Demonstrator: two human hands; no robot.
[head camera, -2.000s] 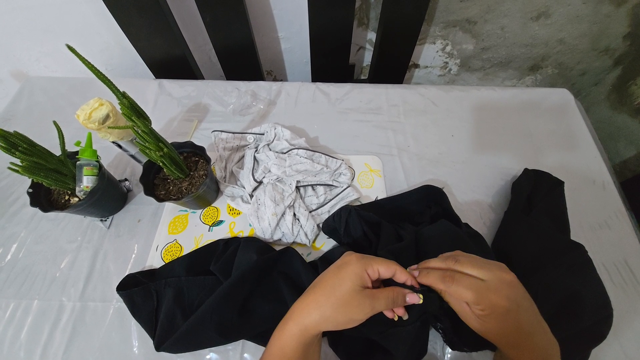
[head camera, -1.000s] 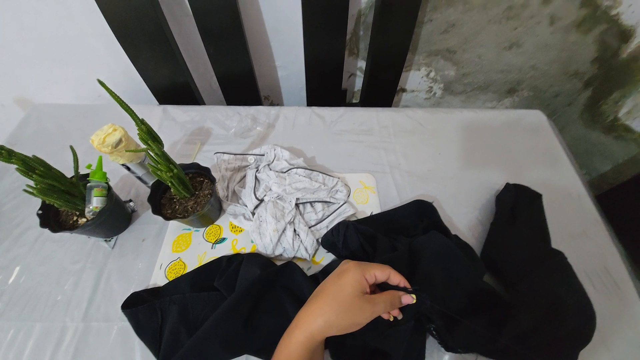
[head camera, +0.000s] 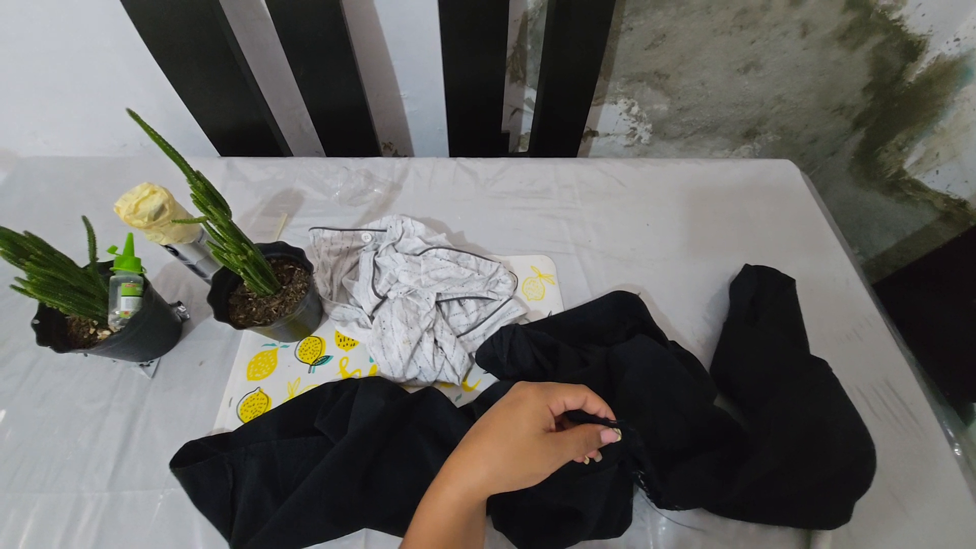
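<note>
Near the bottom centre my left hand (head camera: 537, 438) pinches a fold of a black cloth garment (head camera: 793, 435) between thumb and fingers. The garment lies bunched across the front of the table, with one part reaching left and another right. Behind it, a crumpled white patterned garment with dark piping and a button (head camera: 427, 290) rests on a placemat with a lemon print (head camera: 263, 366). The black cloth overlaps the placemat's front. My right hand is out of the picture.
At the left stand two potted cactus-like plants (head camera: 282, 316) (head camera: 126, 335), a small green-capped bottle (head camera: 126, 293) in one pot, and a can with a yellowish wrapped top (head camera: 191, 244). A plastic-covered table (head camera: 686, 213) lies beneath; dark slats (head camera: 473, 76) rise against the wall.
My right hand, which was beside my left hand on the black cloth two seconds ago, has gone out of view. My left hand keeps its pinch on the cloth.
</note>
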